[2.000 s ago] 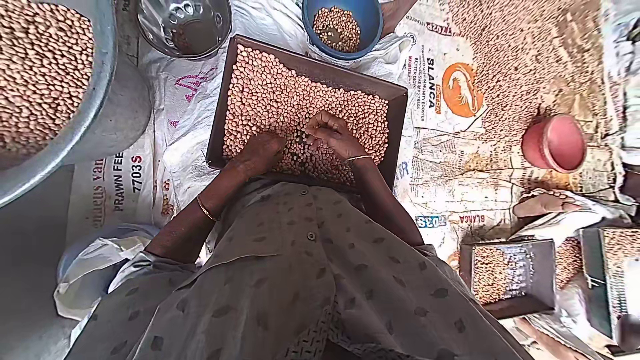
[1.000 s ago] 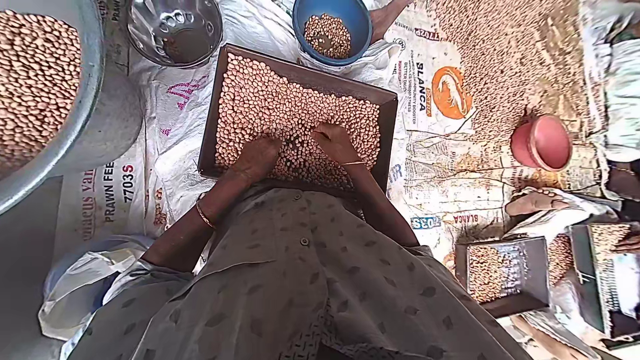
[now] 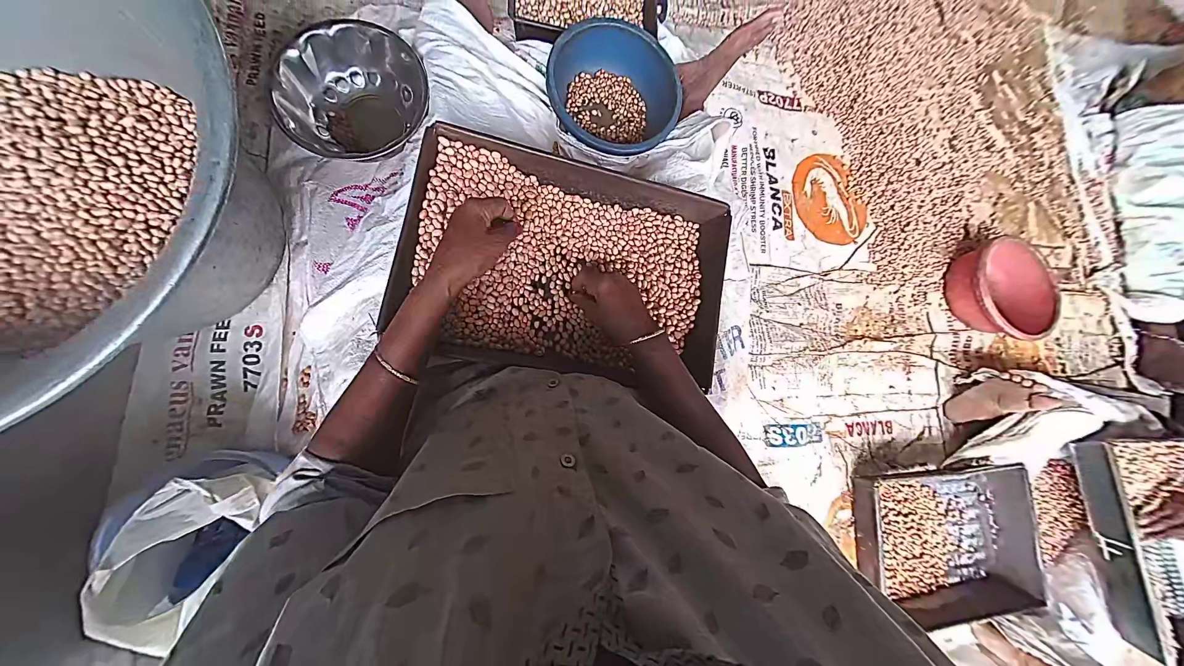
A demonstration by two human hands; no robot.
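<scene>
A dark rectangular tray (image 3: 720,277) lies before me, spread with pinkish-tan nuts or beans (image 3: 573,217), perhaps peanut kernels. Over the left part of the tray is my left hand (image 3: 479,239), its fingers curled; a small dark gap shows by its fingertips, and what it holds cannot be told. My right hand (image 3: 610,301) rests low on the kernels right of the middle, fingertips bent down among them. Between the hands the dark tray bottom shows through in patches. Each wrist bears a thin bangle.
A large metal basin (image 3: 217,185) of kernels stands at left. Beyond the tray are a shiny metal bowl (image 3: 375,88) and a blue bowl (image 3: 666,83) with kernels. At right are a pink tub (image 3: 1017,287), spread kernels, another tray (image 3: 1004,592) and other people's feet. A plastic bag (image 3: 139,592) lies lower left.
My left hand has moved from low in the tray, near my right hand, up toward the tray's far left part. My right hand stays low over the kernels.
</scene>
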